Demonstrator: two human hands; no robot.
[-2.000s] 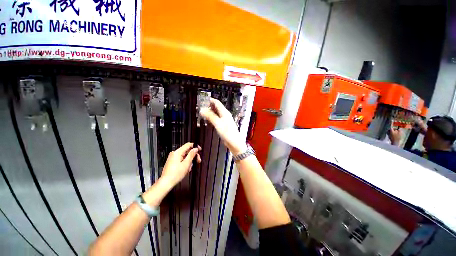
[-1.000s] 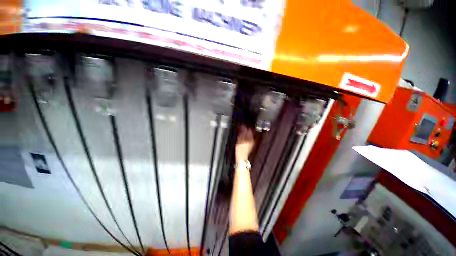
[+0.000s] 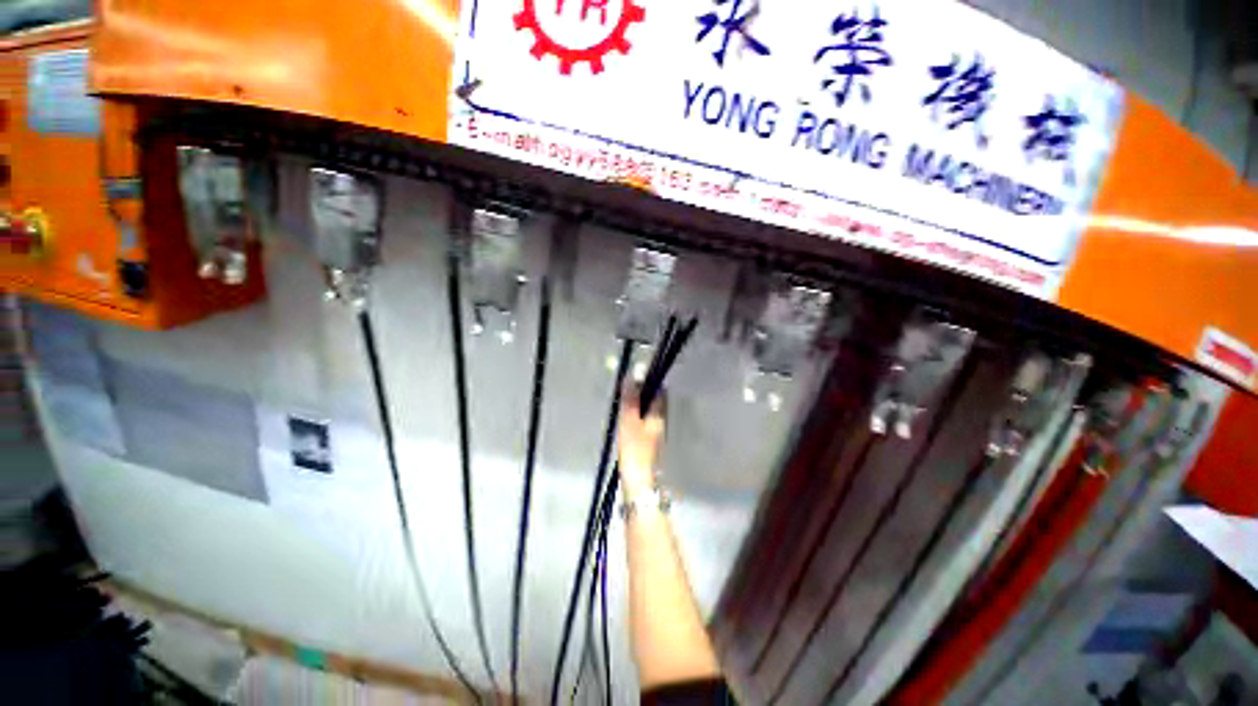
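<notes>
My right hand (image 3: 640, 430) is raised below a silver hanging clip (image 3: 649, 293) near the middle of the head view. It is shut on a bundle of black straps (image 3: 668, 361); their ends stick up above the fingers and their lengths hang down beside my forearm. Another black strap (image 3: 542, 400) hangs to the left of the hand. A single strap (image 3: 393, 469) curves down from a clip (image 3: 345, 228) further left. My left hand is not in view.
More silver clips run along under the orange hood (image 3: 276, 55) with its white sign (image 3: 828, 152). Dark straps hang at the right. An orange control box (image 3: 62, 166) is at the far left. A dark pile lies at the lower left, blurred.
The view has swung left along the machine. My right hand now shows a strap bundle at a clip further left. My left hand, seen two seconds ago, is out of the picture.
</notes>
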